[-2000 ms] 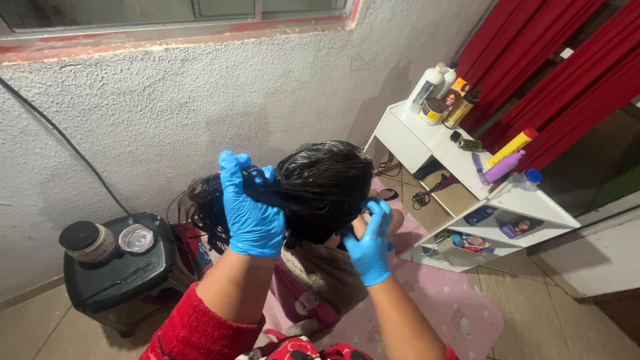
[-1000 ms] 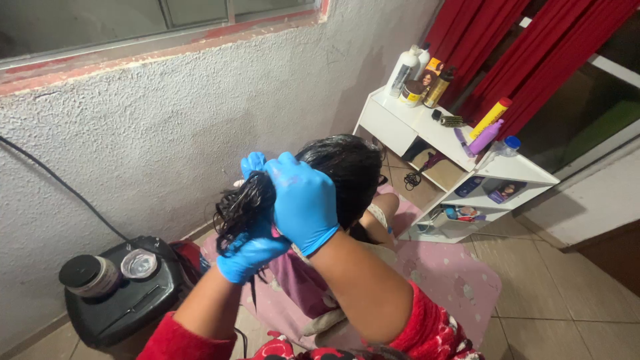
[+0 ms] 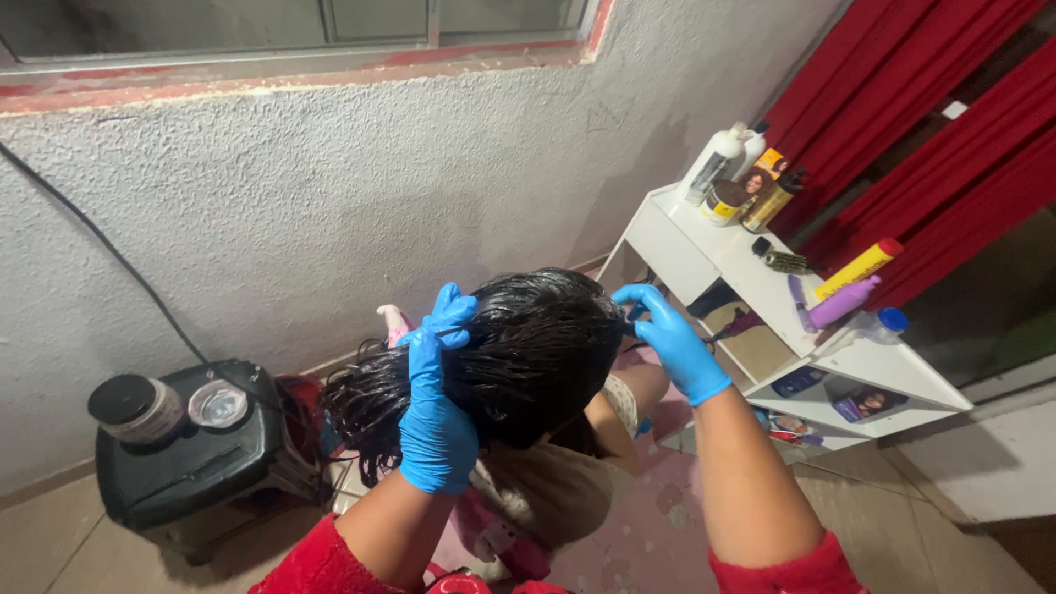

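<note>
Wet, dark hair (image 3: 528, 355) covers the head of a seated person in front of me. My left hand (image 3: 437, 412), in a blue disposable glove, rests along the lengths at the left of the head, fingers partly spread and crossing the hair; how firmly it holds them cannot be told. My right hand (image 3: 672, 338), gloved alike, touches the hair at the right side of the head with bent fingers. Its fingertips are partly hidden. The loose ends (image 3: 363, 404) hang to the left of my left hand.
A dark-lidded jar (image 3: 136, 408) and an open round container (image 3: 219, 404) stand on a black plastic stand (image 3: 181, 495) at left. White shelving (image 3: 693, 239) at right holds white bottles (image 3: 716, 161), a purple bottle (image 3: 843, 304) and a yellow tube (image 3: 858, 268). A pink mat (image 3: 660, 520) lies below.
Both hands were together on the hair at the left a second ago. Now they are apart, with my right hand at the right side of the head and the lengths spread out more.
</note>
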